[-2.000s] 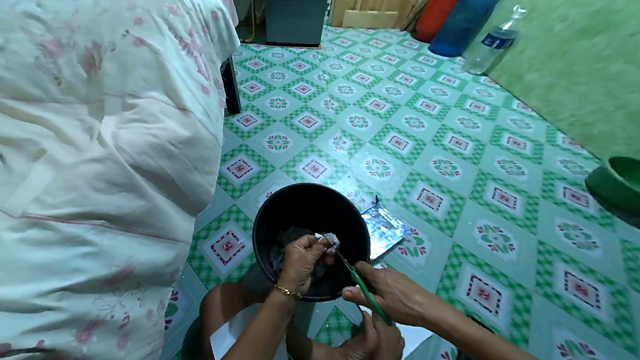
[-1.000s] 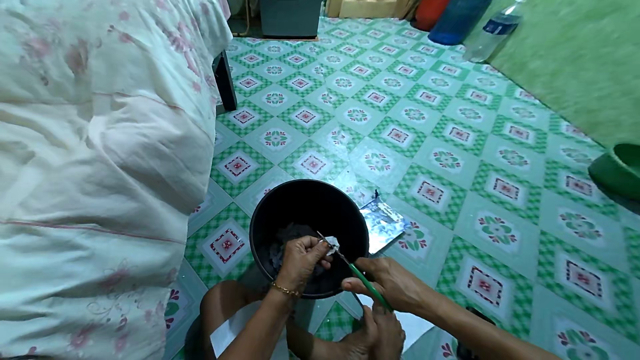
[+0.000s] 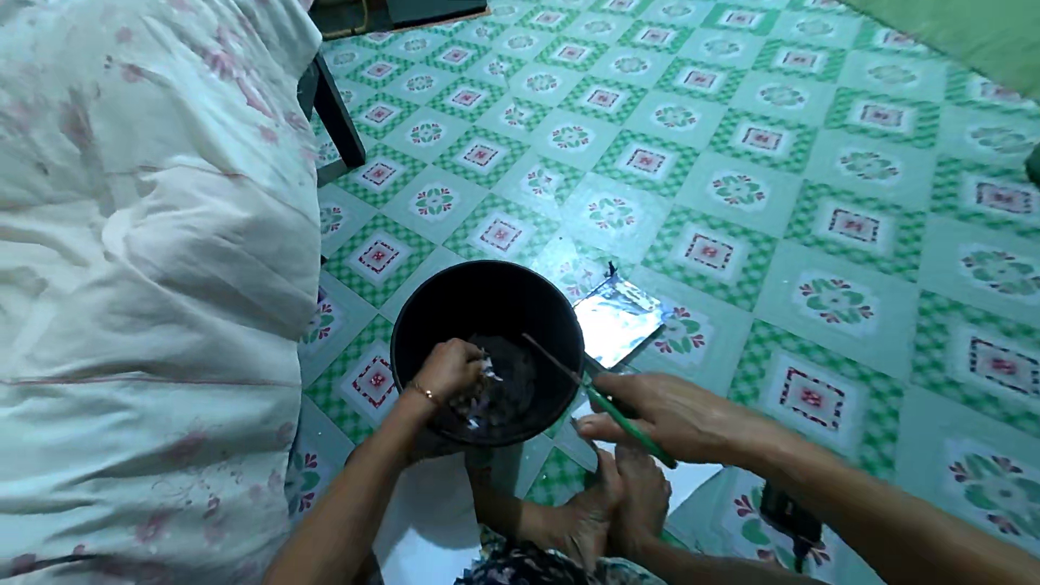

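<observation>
A round black bucket (image 3: 487, 284) stands on the patterned floor in front of me. My left hand (image 3: 451, 372), with a bracelet at the wrist, is inside its left part, closed around small whitish scraps (image 3: 490, 370). More small pieces lie low in the bucket, too dark to tell apart. My right hand (image 3: 650, 410) is at the bucket's right rim and holds green-handled scissors (image 3: 621, 418), whose blades point over the opening. Beside the bucket on the right lies a shiny silver packet (image 3: 619, 318).
A bed with a floral sheet (image 3: 162, 284) fills the left side, its dark leg (image 3: 337, 114) standing on the floor. White paper (image 3: 431, 520) lies near my bare feet (image 3: 605, 504). A black device with a cable (image 3: 790, 516) is at the lower right.
My left hand has moved left and down into the bucket, away from the scissors. The scissors stay in my right hand, now apart from the whitish piece. The view has tilted down.
</observation>
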